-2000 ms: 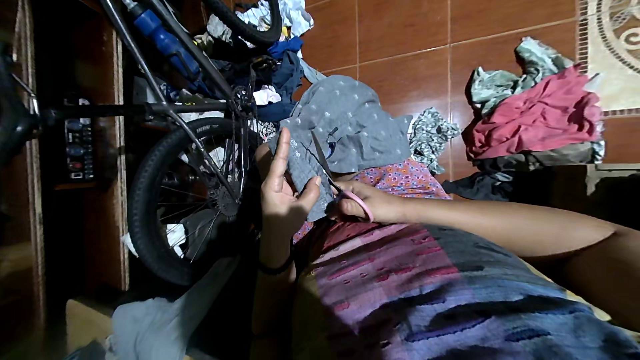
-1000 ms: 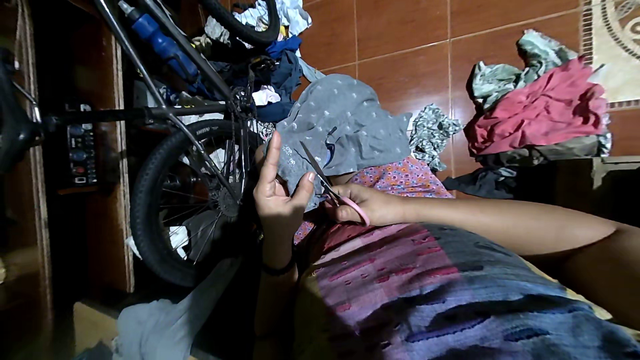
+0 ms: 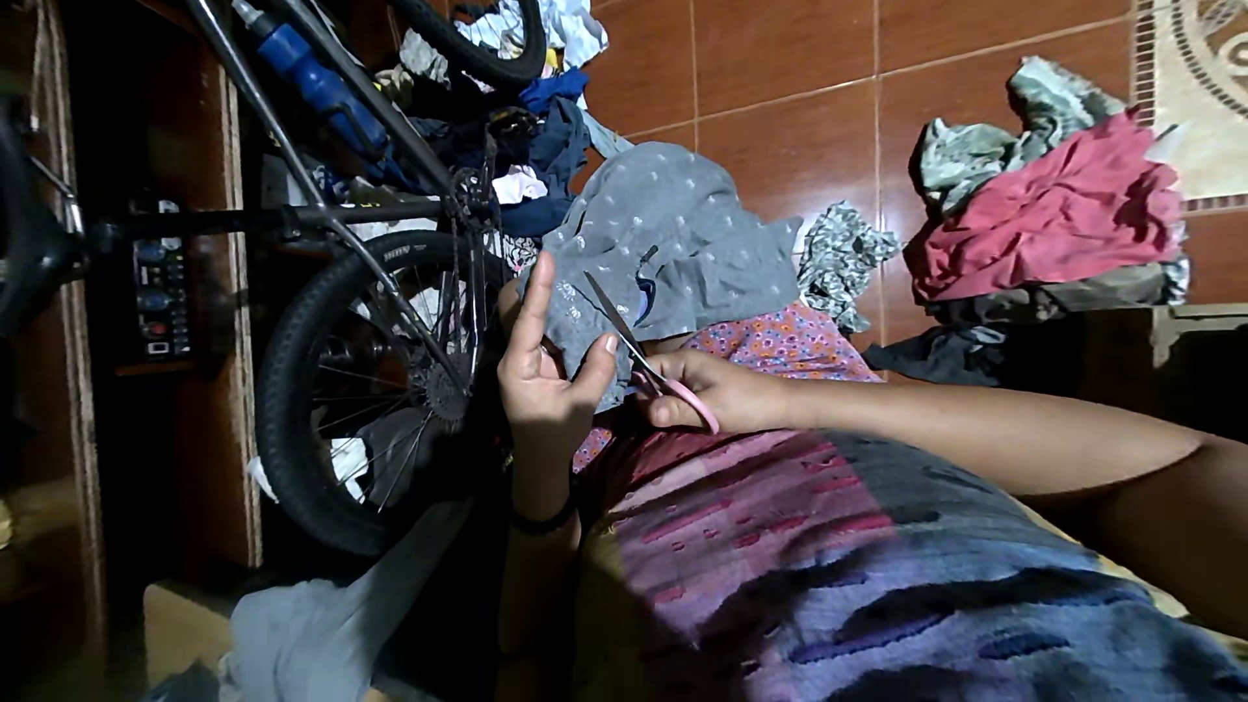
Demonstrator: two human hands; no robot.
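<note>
Scissors (image 3: 629,336) with pink handles are gripped in my right hand (image 3: 721,390), their blades pointing up and left over a grey cloth (image 3: 673,224) with small light marks. My left hand (image 3: 551,375) is left of the scissors, against the cloth, its index finger and thumb raised and apart. Its other fingers are partly hidden, so whether they grip the cloth is unclear. A small dark blue piece (image 3: 644,292) shows on the cloth near the blades. The cloth spreads beyond both hands, beside a flowered fabric (image 3: 780,343).
A bicycle's rear tyre (image 3: 283,390) stands close at left, with a blue bottle (image 3: 317,83) on its frame. Piled clothes (image 3: 556,146) lie behind it. Red cloth (image 3: 1063,214) and a crumpled patterned cloth (image 3: 843,258) are at right on the tiled floor (image 3: 790,58).
The tips of the scissors have shifted slightly left and down, towards my left hand. Both hands otherwise keep nearly the same pose.
</note>
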